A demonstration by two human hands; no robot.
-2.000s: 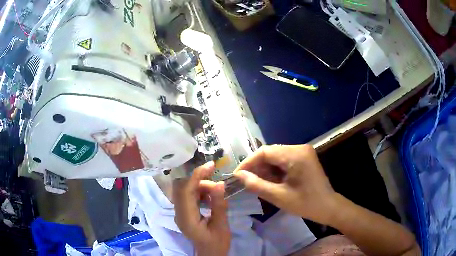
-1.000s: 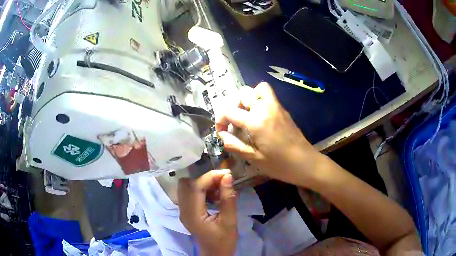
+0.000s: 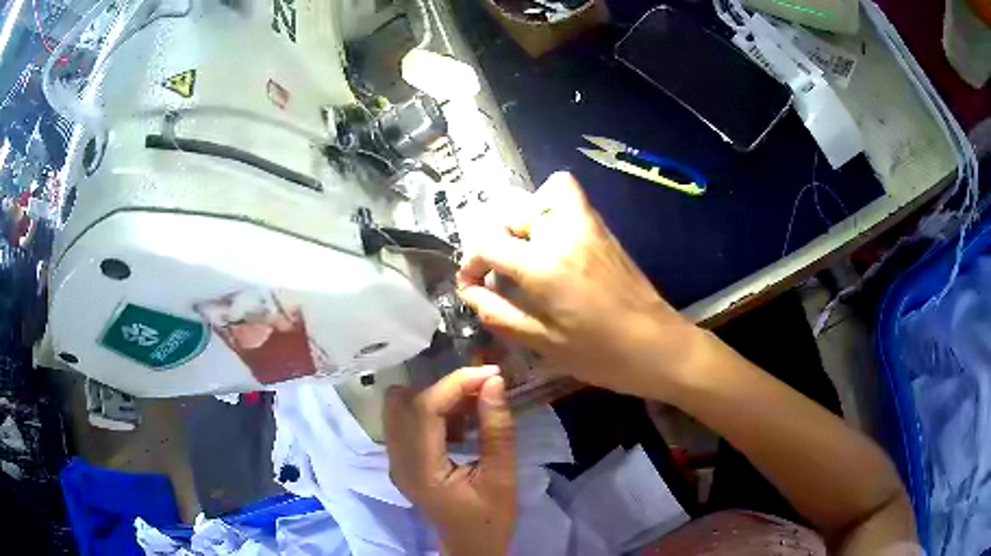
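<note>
The large white sewing machine head (image 3: pixel 239 272) fills the left. My right hand (image 3: pixel 565 282) is pinched by the thread guides and needle area at the head's lower right end; its fingers hide the exact spot. My left hand (image 3: pixel 456 456) is below it, thumb and index tips together just in front of the machine bed. The thread seen between the fingertips earlier is too fine to make out now. White cloth (image 3: pixel 348 478) lies below the machine, behind and around my left hand.
Snips (image 3: pixel 643 165) and a black phone (image 3: pixel 706 76) lie on the dark blue mat (image 3: pixel 674 250). A brown parts tray (image 3: pixel 543 30) and white tags (image 3: pixel 820 109) are at the back. A blue bin (image 3: pixel 935 358) of white pieces stands right, blue cloth (image 3: pixel 120 505) lower left.
From two seconds ago, my right hand has moved up and away from my left hand to the thread guides. Over the last second both hands have hardly moved; the view has shifted slightly.
</note>
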